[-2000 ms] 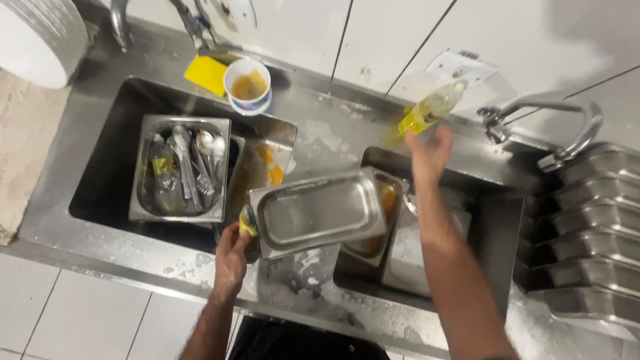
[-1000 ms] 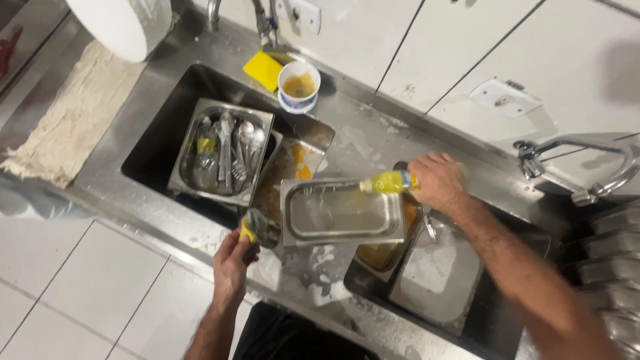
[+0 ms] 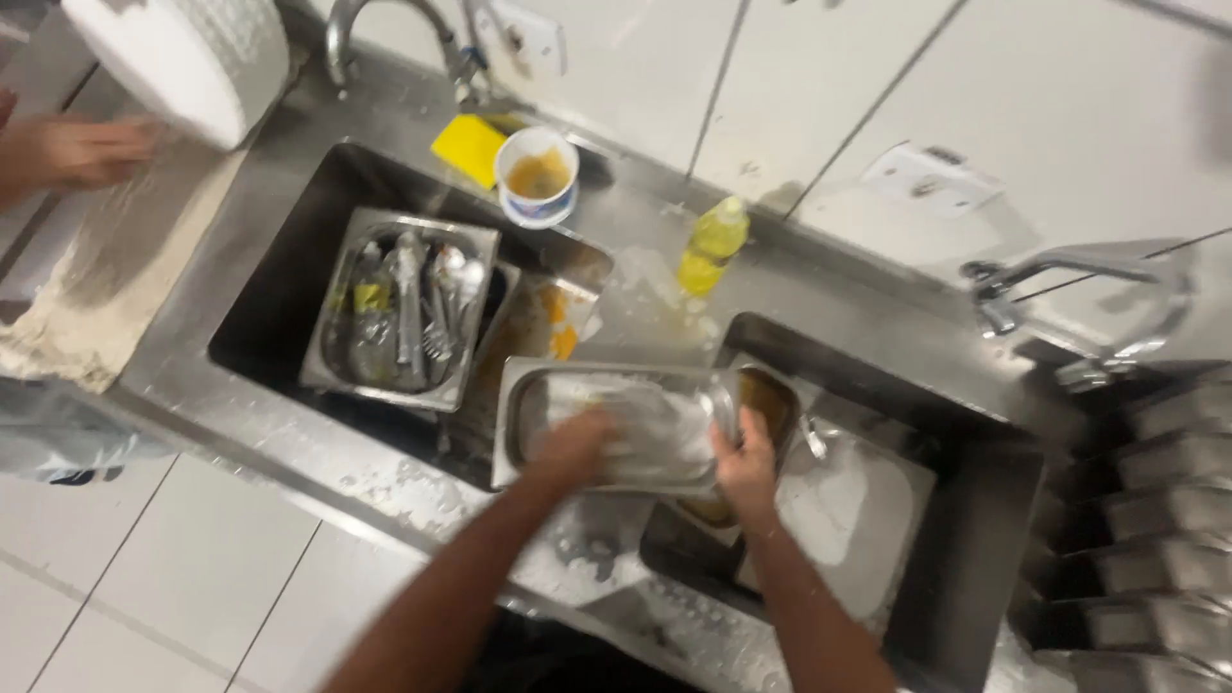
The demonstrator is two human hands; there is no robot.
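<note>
A rectangular stainless steel pan lies between the two sink basins. My right hand grips its right end, thumb over the rim. Inside the pan my left hand is blurred by motion; whatever it holds there is hidden. A bottle of yellow liquid stands on the steel counter behind the pan. In the left basin sits a steel container of cutlery with a clear bottle among it. A white tub with orange-brown residue stands beside a yellow sponge at the back.
The right basin holds a pale tray and a pan with brown residue. Faucets rise at the back. Stacked steel pans stand at the right. Another person's hand is near white dishes and a cloth.
The yellow bottle, in my right hand over the pan a second ago, now stands on the counter. My right hand has taken the pan's right end; my left hand has moved into the pan.
</note>
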